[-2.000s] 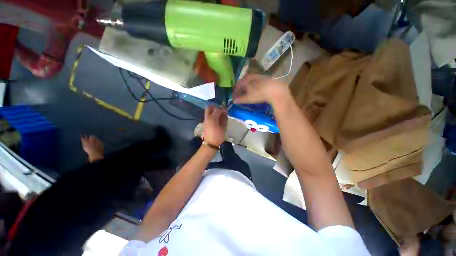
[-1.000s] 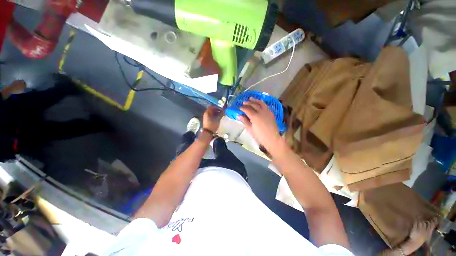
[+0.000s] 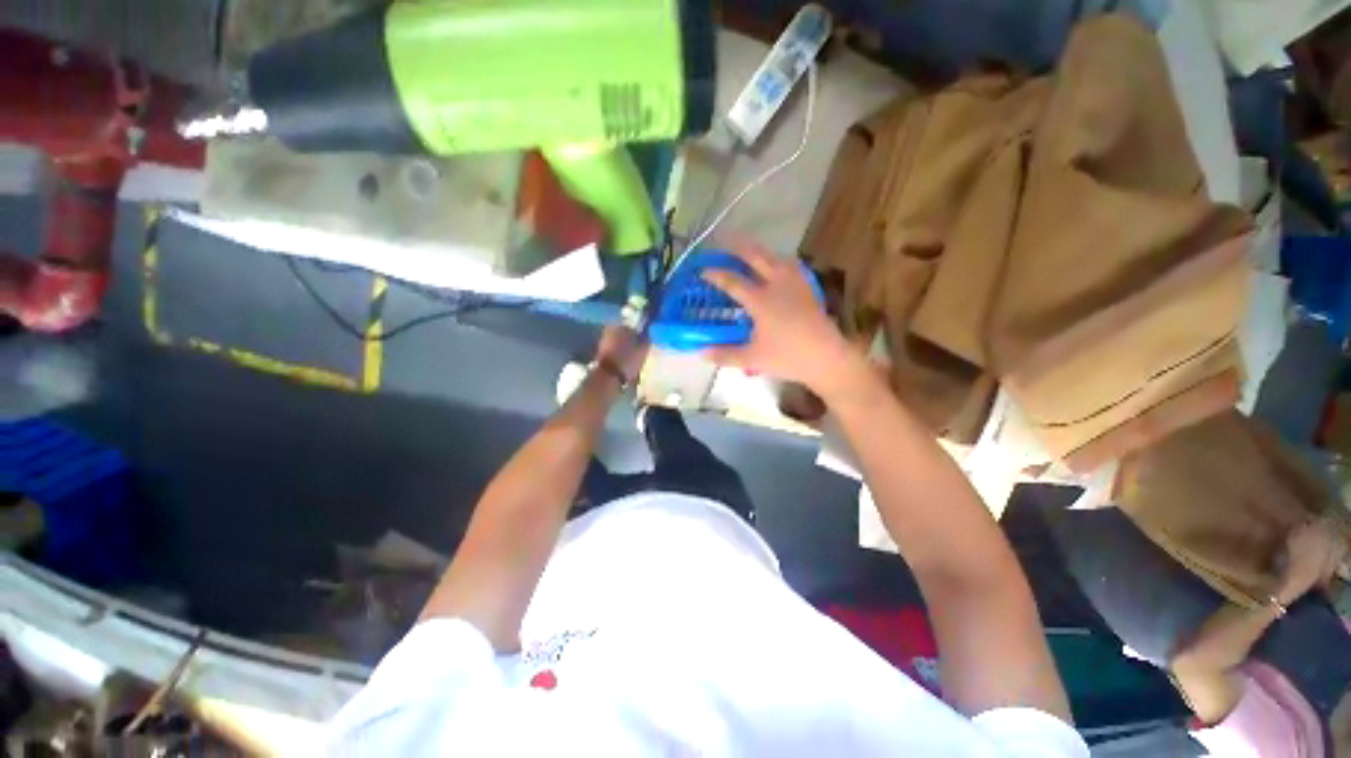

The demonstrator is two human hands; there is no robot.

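A round blue device with a slatted grille, perhaps a small fan (image 3: 708, 301), is at the bench edge in front of me. My right hand (image 3: 785, 319) grips it from the right, fingers over its top. My left hand (image 3: 622, 350) is at its left side, beside a small pale piece (image 3: 636, 313); the fingertips are small and blurred, and I cannot tell if they hold that piece. A white cord (image 3: 774, 170) runs from a white power strip (image 3: 778, 74) down towards the blue device.
A lime-green heat gun (image 3: 541, 74) stands over the bench, its metal tip pointing left. Brown bag pieces (image 3: 1022, 252) are heaped at right. Red pipes (image 3: 77, 222) stand at left. Dark cables hang below the bench edge. Another person's arm (image 3: 1222, 652) reaches brown pieces at lower right.
The blue device has turned from its smooth printed side to its grille side, and my right hand now grips it. The dark-clothed person at left is out of view. The view has shifted.
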